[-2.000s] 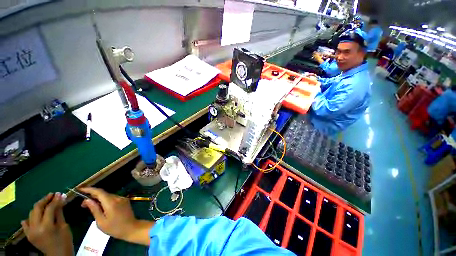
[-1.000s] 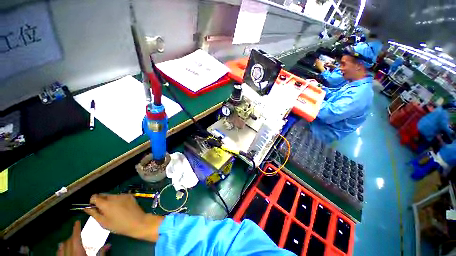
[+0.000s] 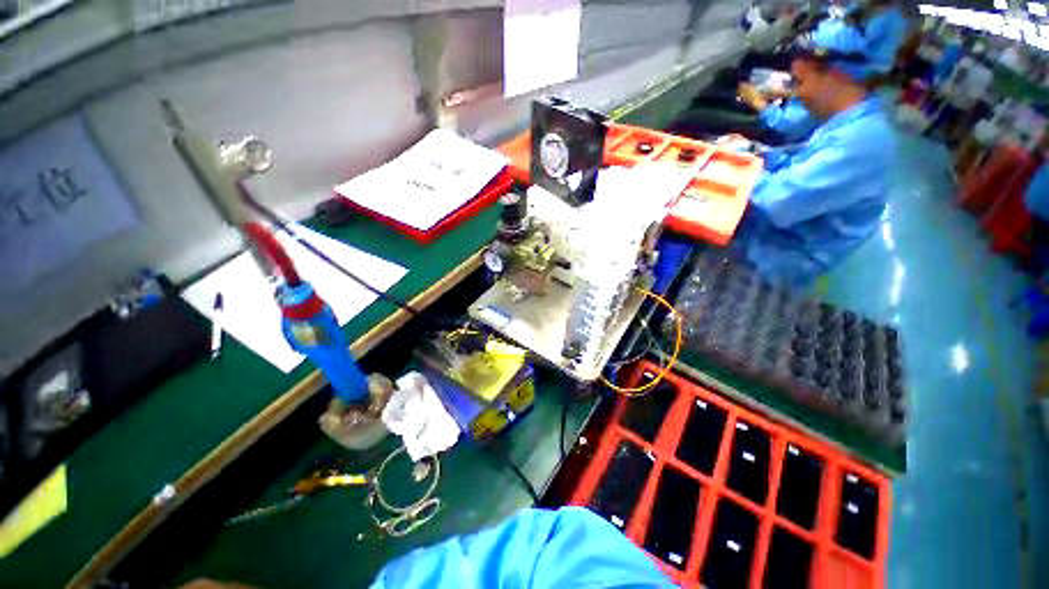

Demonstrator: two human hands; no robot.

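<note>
Only a sliver of my right hand shows at the bottom edge, beside my blue sleeve; its fingers are cut off. My left hand is out of the picture. Nearest in front, a yellow-orange handled tool lies on the green mat. A pale wire loop lies just right of it. The blue electric screwdriver with a red end hangs tilted, its lower end at a beige pot. A crumpled white tissue sits beside the pot.
A red-orange tray holds several dark phones at right. A blue box with a yellow top stands behind the tissue. A wooden shelf edge crosses the left, with a small white bit on it. A person in blue sits beyond.
My right hand has dropped almost out of view with the thin tool it held; my left hand and the white paper slip have left the picture. The view has shifted, and the blue screwdriver leans more.
</note>
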